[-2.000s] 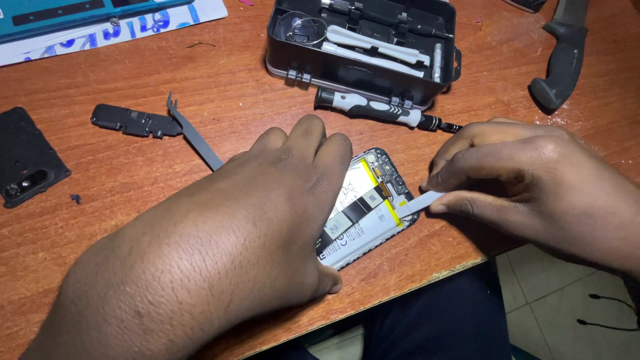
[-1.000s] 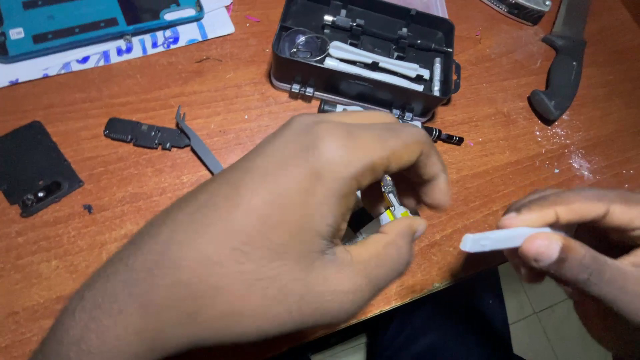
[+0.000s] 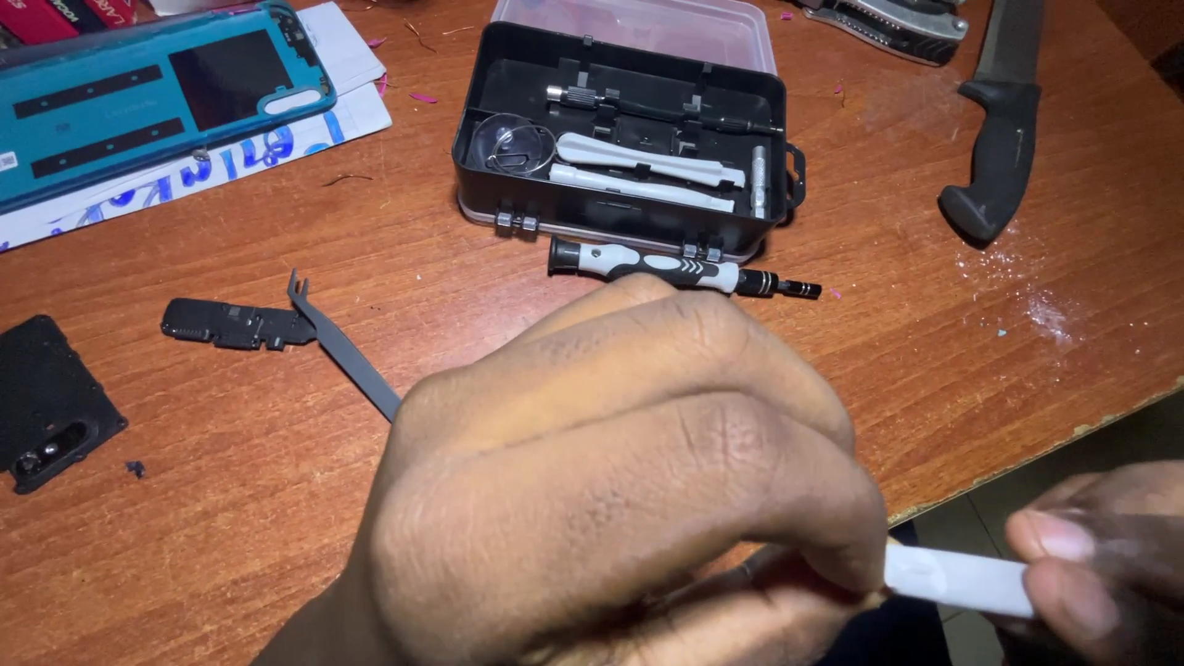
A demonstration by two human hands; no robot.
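My right hand (image 3: 1101,564) pinches a flat white plastic pry tool (image 3: 962,581) at the lower right, past the table edge. The tool's other end meets the fingertips of my left hand (image 3: 629,462), which curls large across the lower middle of the view; whether it grips the tool is hard to tell. The opened phone seen earlier is hidden. Above my left hand lies a black and grey precision screwdriver (image 3: 666,268). Grey angled tweezers (image 3: 347,351) lie left of the hand, their tips by a black plastic phone part (image 3: 236,324).
Behind the screwdriver stands an open black tool case (image 3: 620,208) with white pry tools. A teal phone back cover (image 3: 111,106) rests on paper at upper left, a black camera cover piece (image 3: 55,398) at far left. A black-handled knife (image 3: 999,157) and a folding multi-tool (image 3: 893,28) lie upper right.
The pry tool's end was at the opened phone, then moved off to the right in my right hand. My left hand has left its place beside the phone and now meets the tool.
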